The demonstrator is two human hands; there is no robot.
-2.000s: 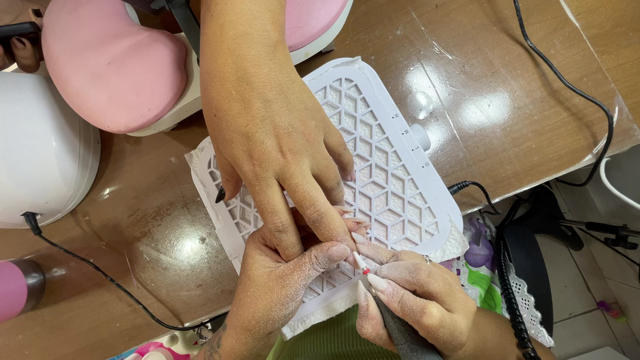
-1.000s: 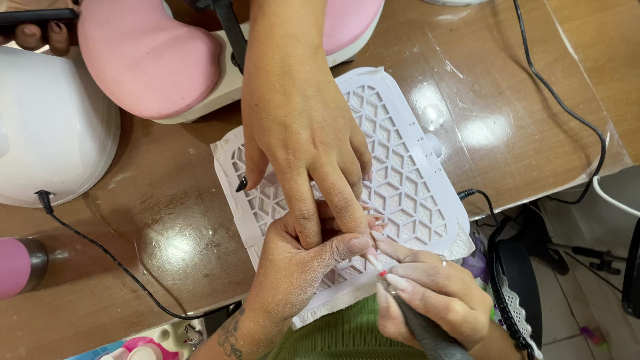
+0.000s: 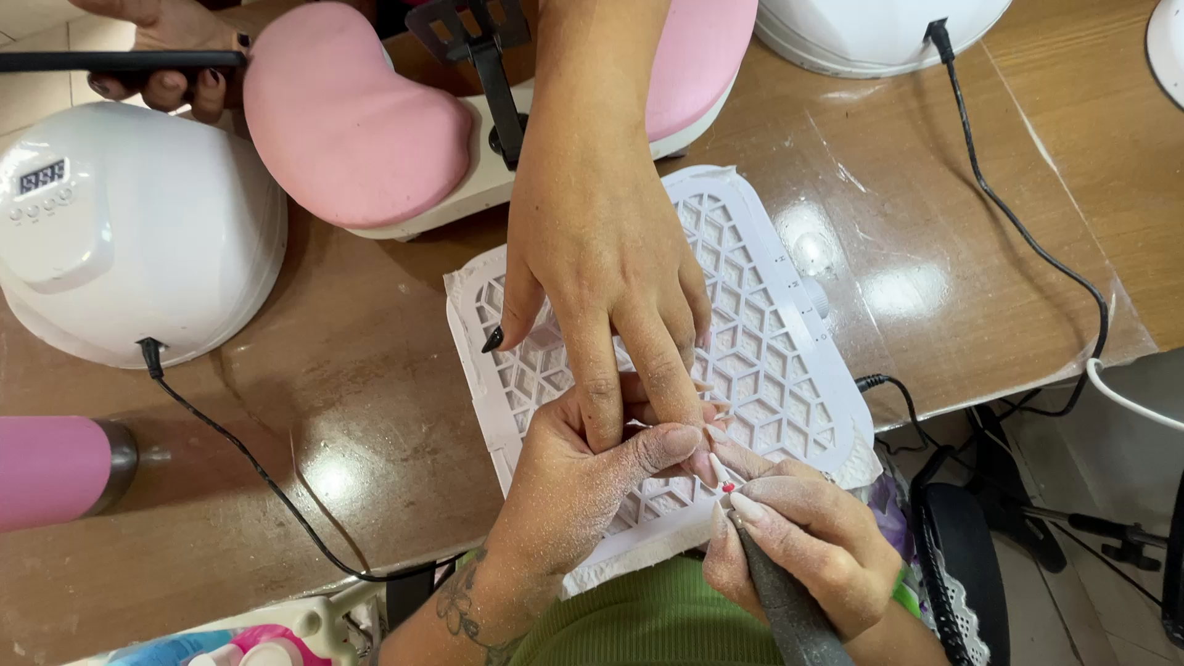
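My left hand (image 3: 592, 472), coated in pale dust, grips a finger of another person's hand (image 3: 610, 240), which reaches in from the top edge. In my right hand (image 3: 814, 536) is a grey electric nail drill handpiece (image 3: 786, 592). Its bit, with a red part, is close to the nail of the held finger; whether they touch cannot be told. The other hand's thumb has a black nail. Beneath the hands lies a white nail dust collector (image 3: 814, 388) with a geometric grille, on a white cloth or paper towel.
White nail lamps (image 3: 185, 240) (image 3: 879, 28) stand left and at the top right. A pink cushioned hand rest (image 3: 361, 120) with a black holder (image 3: 490, 83) spans the top. Another person's hand (image 3: 176, 55) holds a phone. A pink bottle (image 3: 55, 472) lies left. Black cables (image 3: 999, 185) cross the wooden table.
My hands still hold the finger and the handpiece over the dust collector. The view has shifted, showing more of the second lamp at the top right.
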